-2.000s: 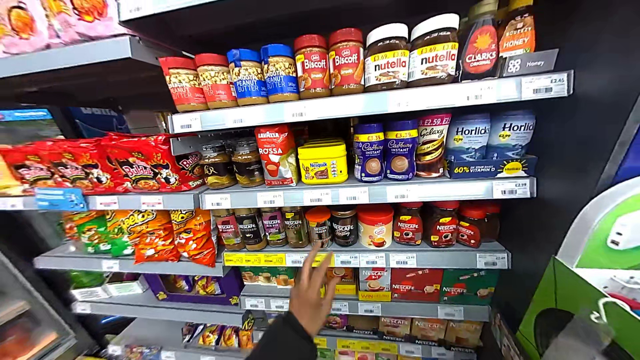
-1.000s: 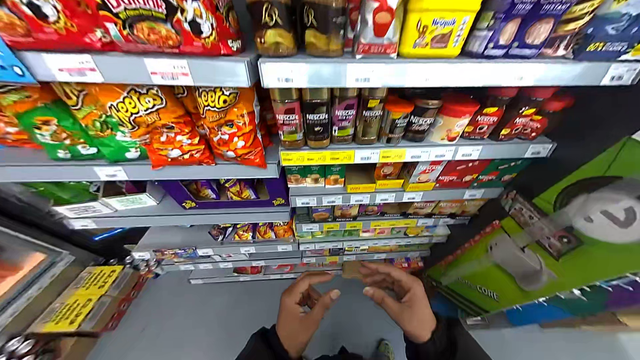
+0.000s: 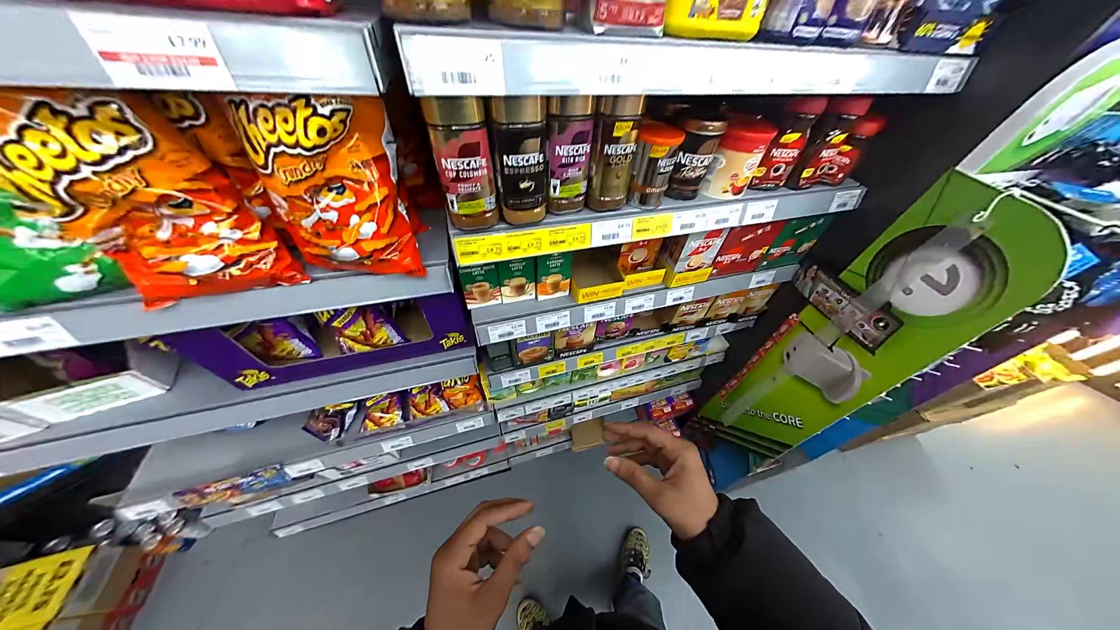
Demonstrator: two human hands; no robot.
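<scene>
My left hand [image 3: 481, 564] is low in the view, over the grey floor, with its fingers curled and apart and nothing in it. To the right and a little higher, my right hand [image 3: 667, 477] is also empty, its thumb and fingers apart, in front of the lowest shelves. Neither hand touches the goods. Above them, Nescafé coffee jars [image 3: 523, 162] stand in a row on a grey shelf. Below the jars are latte boxes [image 3: 516, 280] and a partly empty yellow-fronted carton [image 3: 599, 278]. Orange Cheetos bags [image 3: 328, 184] lie on the shelf at the left.
A purple Takis box [image 3: 350, 346] sits on a lower left shelf. A green display panel [image 3: 927, 297] with hooks stands at the right. Cartons with a yellow sign [image 3: 39, 586] are at the bottom left. My shoes [image 3: 636, 553] are on the grey floor [image 3: 962, 516].
Two seconds ago one hand was raised before the coffee shelves; both hands now hang low. Since one second ago, they have moved farther apart. The view has tilted down.
</scene>
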